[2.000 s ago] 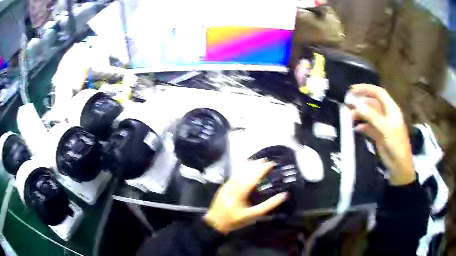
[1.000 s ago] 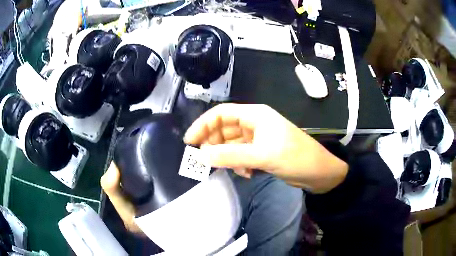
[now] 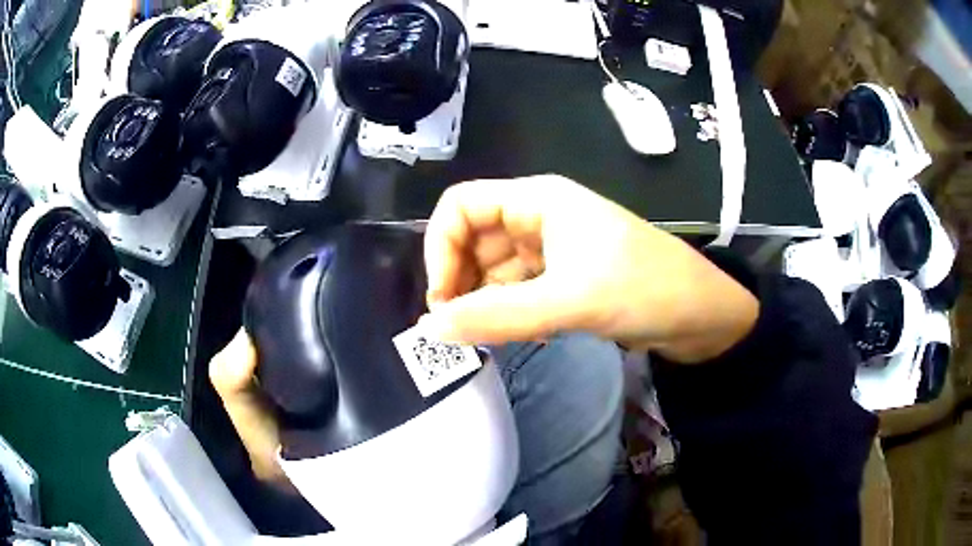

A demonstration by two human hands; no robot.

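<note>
A PTZ camera head, glossy black and plain on the side shown, sits in its white housing close in front of me. My left hand holds it from the left side, its fingers mostly hidden behind the ball. My right hand pinches the top corner of a square QR code label between thumb and finger. The label lies against the lower right of the black ball, just above the white rim. Whether it is fully stuck down cannot be told.
Several black-and-white cameras stand on the desk and green mat at left. A white mouse, a small white box and a long white label strip are at the back right. More cameras are at far right.
Two seconds ago my right hand was by the strip and my left hand on a desk camera. Now the camera is held close, and the label has moved slightly right and down and turned.
</note>
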